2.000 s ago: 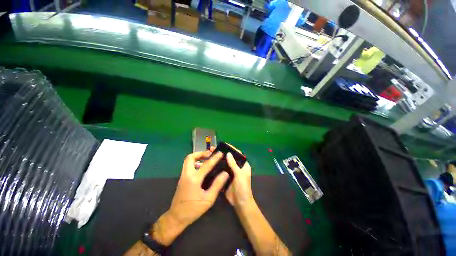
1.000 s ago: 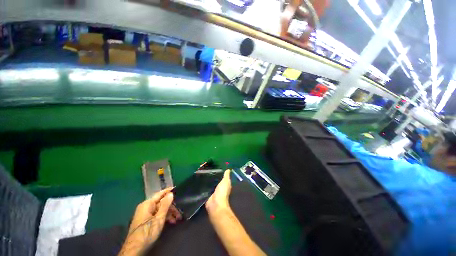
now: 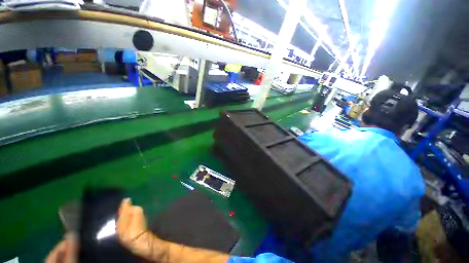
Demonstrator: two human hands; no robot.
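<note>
A glossy black phone-sized slab, likely a display module (image 3: pixel 98 218), stands blurred at the lower left with a white reflection on it. My left hand (image 3: pixel 62 252), mostly cut off by the bottom edge, grips its lower left side. My right hand (image 3: pixel 131 225) holds its right edge, thumb up. Part of a greyish panel (image 3: pixel 66 213) shows behind the slab; the rest is hidden. The black work mat (image 3: pixel 198 221) lies right of my right hand, partly under my forearm.
A silver phone chassis (image 3: pixel 213 181) and a thin light-blue stick (image 3: pixel 187 185) lie beyond the mat, with small red bits nearby. Black ribbed trays (image 3: pixel 283 164) stand to the right. A person in blue (image 3: pixel 365 180) is close behind them. A white scrap shows at the lower left corner.
The view has swung right, so the bench things sit further left and the person shows more. The slab is now more upright and blurred, still between my hands.
</note>
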